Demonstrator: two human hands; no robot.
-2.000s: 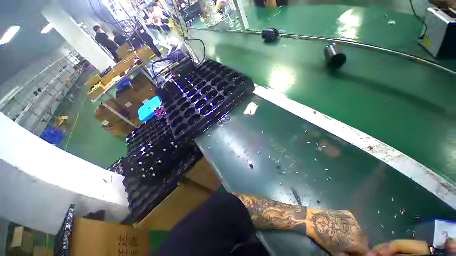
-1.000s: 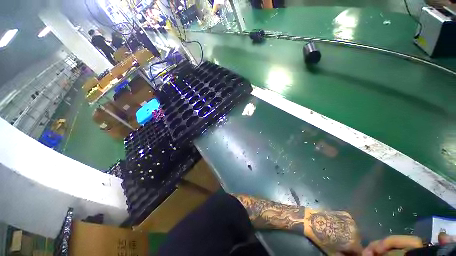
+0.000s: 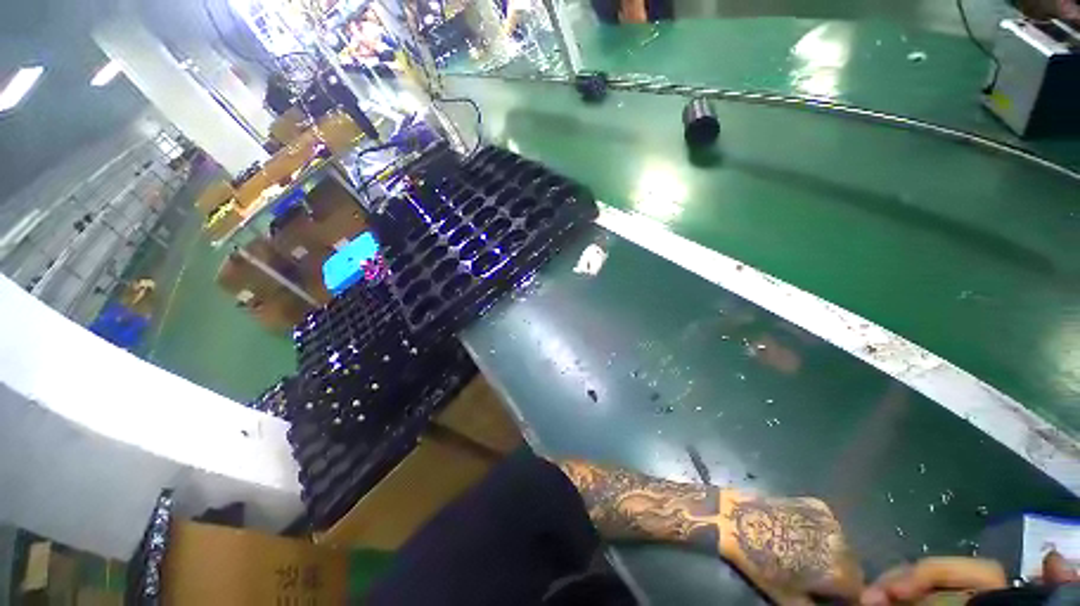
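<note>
My left hand is at the bottom right edge, partly cut off, at the end of a tattooed forearm. Its fingers point right towards a dark thing that is mostly out of the picture; I cannot tell if they grip it. A small skin-coloured part, seemingly of my right hand, shows at the right edge by a white-and-blue box. What it holds is hidden. A black cylindrical housing is on the green conveyor belt, and another housing is farther back.
Stacked black blister trays lie at the left end of the dark green bench. A white rail divides bench and belt. Small specks and a pale scrap lie on the bench. Cartons and a white machine stand around.
Both housings on the belt have moved left. My left hand has shifted slightly at the bottom edge; the forearm has hardly moved.
</note>
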